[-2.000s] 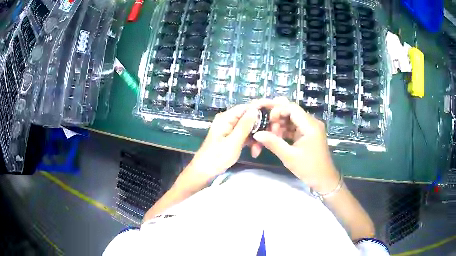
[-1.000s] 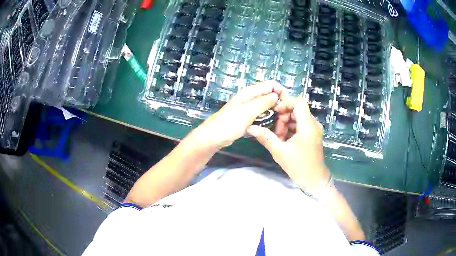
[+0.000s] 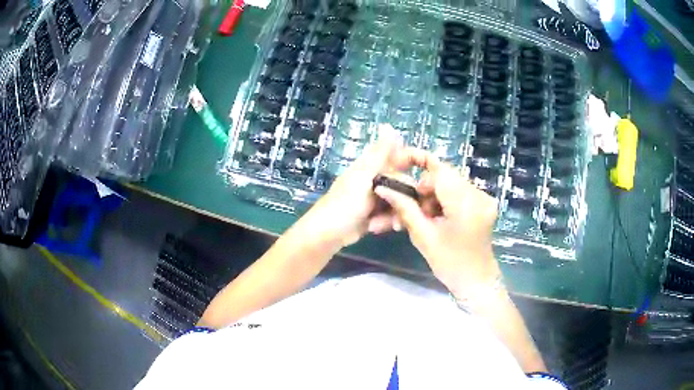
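My left hand (image 3: 346, 202) and my right hand (image 3: 456, 221) meet in front of my body, over the front edge of the blister tray (image 3: 266, 189). Between their fingertips is a round black part (image 3: 397, 186), seen edge-on as a thin dark strip. The right thumb and fingers grip it; the left fingers are bent around its left side, and their contact with it is partly hidden. The clear tray has columns of black parts at left and right and empty-looking clear pockets in the middle.
Stacked clear trays (image 3: 129, 99) stand at left. A green-and-white marker (image 3: 209, 118) and a red item (image 3: 231, 17) lie left of the tray. A yellow item (image 3: 625, 155), white tissue (image 3: 603, 126) and black cord are at right. A blue bin (image 3: 647, 57) is back right.
The black part has turned from showing its silver-white ring to edge-on between my fingers. Both hands stay together. The bench sits slightly lower in the picture than one second ago.
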